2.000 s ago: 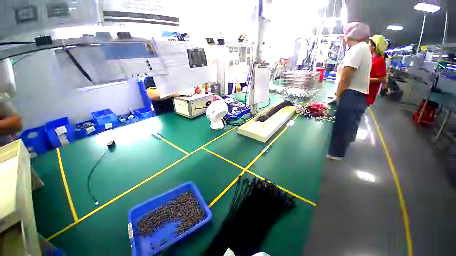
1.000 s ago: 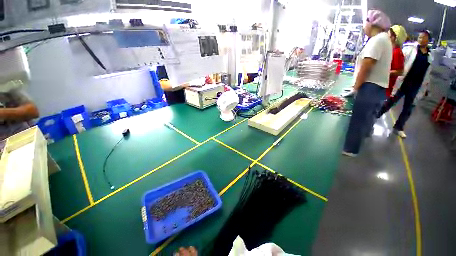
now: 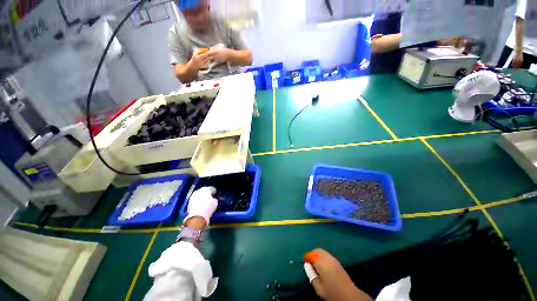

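Observation:
My left hand, in a white glove, reaches into the blue tray of small black plastic parts at the left; its fingertips are over the parts, and I cannot tell if they pinch one. My right hand, mostly bare with an orange finger cot and a white wrap, is low in the centre, fingers closed on a thin cable lead whose small tip shows just left of them. The fanned black cable bundle lies at the lower right. A blue tray of grey-brown metal parts lies above my right hand.
A blue tray of white parts is at the left. Cream bins, one with black chunks, stand behind it. A person works opposite. A loose cable, fan and metal box are farther back. A cream tray is lower left.
The view has swung left and down. The left blue trays and full cream bin now show. My left hand is now in the tray of black parts; my right hand shows much more fully.

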